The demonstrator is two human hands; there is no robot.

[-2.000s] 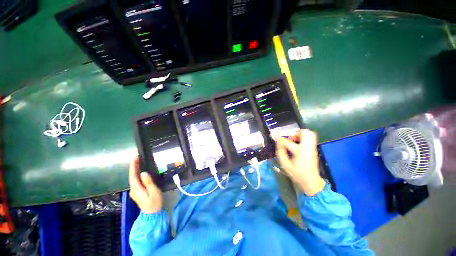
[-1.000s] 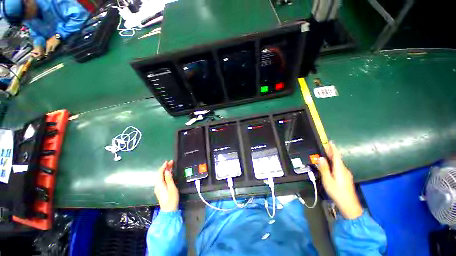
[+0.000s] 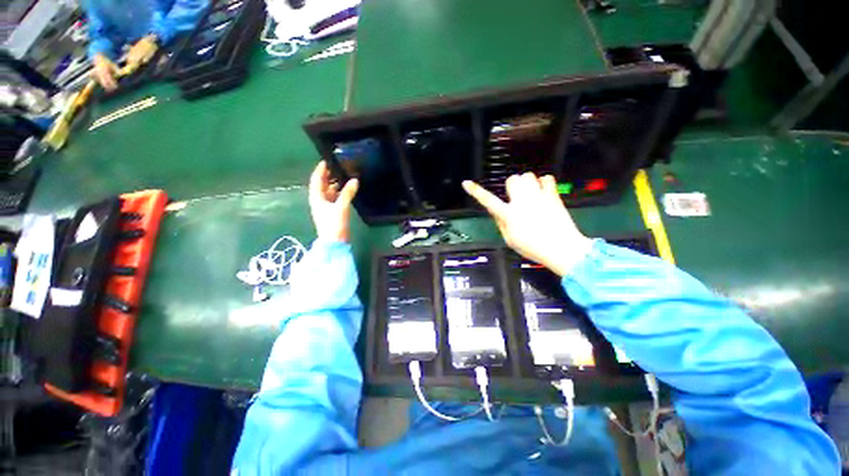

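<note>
A black phone tray (image 3: 507, 321) lies at the bench's near edge with several lit phones side by side, short white cables (image 3: 430, 402) in their near ends. A second phone tray (image 3: 442, 113) stands tilted up beyond it, with green and red blocks on its rightmost screen. My left hand (image 3: 332, 203) is at the second tray's left end, thumb and fingers apart; whether it grips is unclear. My right hand (image 3: 526, 216) reaches over the near tray, index finger extended at the lower edge of the second tray's middle phones. My right sleeve covers part of the near tray's right side.
Tangled white earphones (image 3: 277, 260) lie left of the near tray. Small white and black plugs (image 3: 419, 232) lie between the trays. An orange-red rack (image 3: 130, 297) with black parts stands at left. A barcode label (image 3: 686, 204) and yellow tape are at right. Another person's hands (image 3: 121, 65) work at upper left.
Both hands have left the near tray's sides and moved forward to the second tray. The right index finger is now extended over it. The view has shifted, so the bench items appear further right.
</note>
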